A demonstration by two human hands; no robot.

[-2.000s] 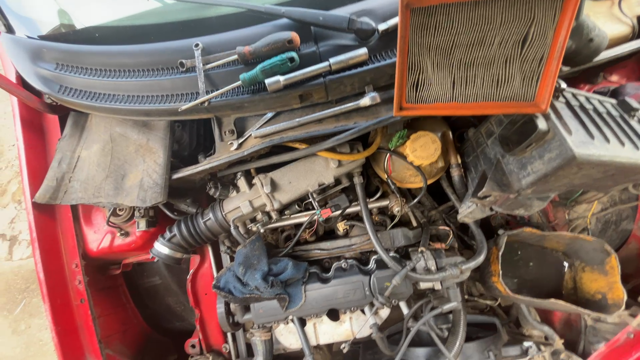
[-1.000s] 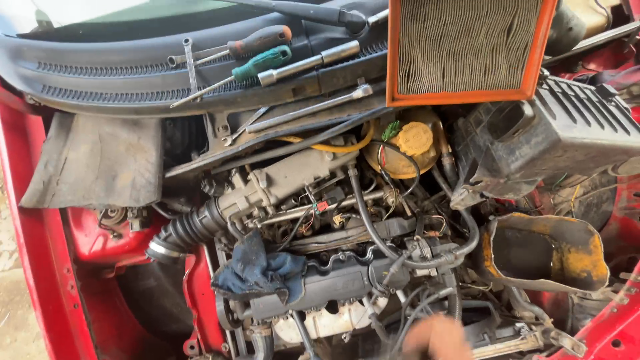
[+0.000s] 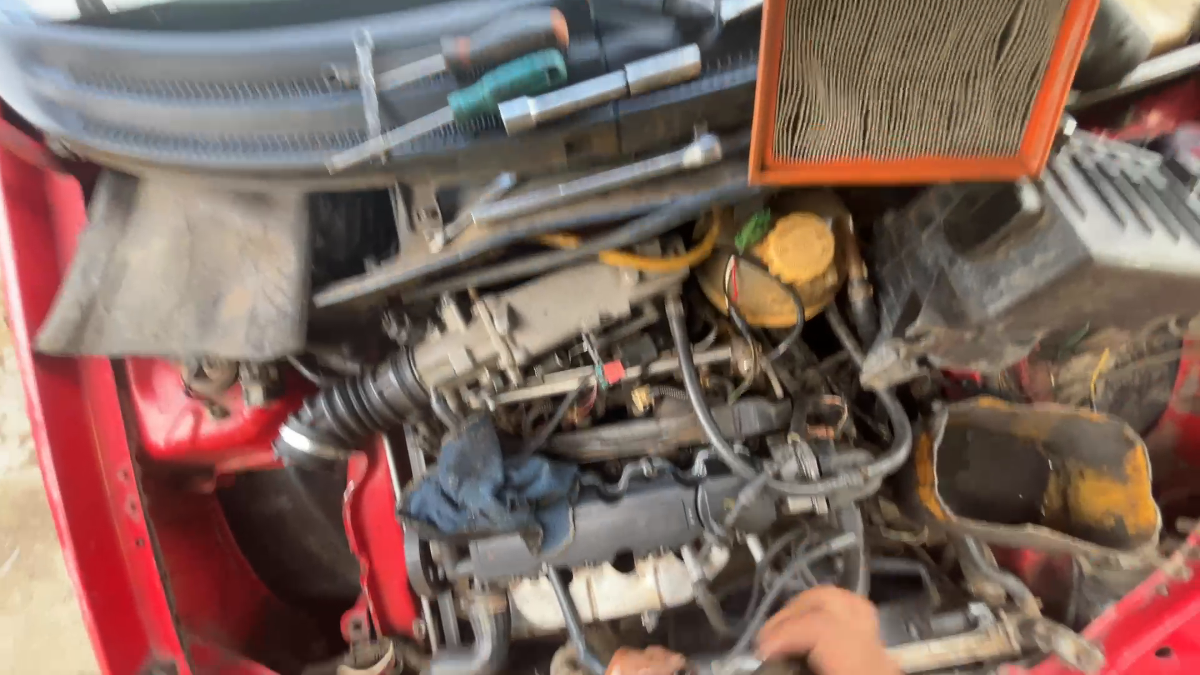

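Observation:
My right hand (image 3: pixel 823 630) is low in the frame, blurred, its fingers curled by the black ignition leads (image 3: pixel 783 577) at the front of the engine; whether it grips anything is unclear. Part of my left hand (image 3: pixel 647 660) shows at the bottom edge, beside a hose (image 3: pixel 570 619); the rest is cut off. Above them lies the black valve cover (image 3: pixel 637 525), with a blue rag (image 3: pixel 492 487) on its left end. The pale metal exhaust heat shield (image 3: pixel 614 586) sits just below the cover.
Screwdrivers (image 3: pixel 506 84), a socket wrench (image 3: pixel 600 89) and a long wrench (image 3: pixel 600 178) lie near the windscreen cowl. An orange-framed air filter (image 3: pixel 909 84) is at the top. A black plastic housing (image 3: pixel 1031 253) and a cut-open yellow container (image 3: pixel 1097 487) stand right. A ribbed intake hose (image 3: pixel 361 408) is left.
Two seconds ago neither hand was in view. One hand showed at the bottom a second ago; now both are there. The tools and the rag have stayed in place.

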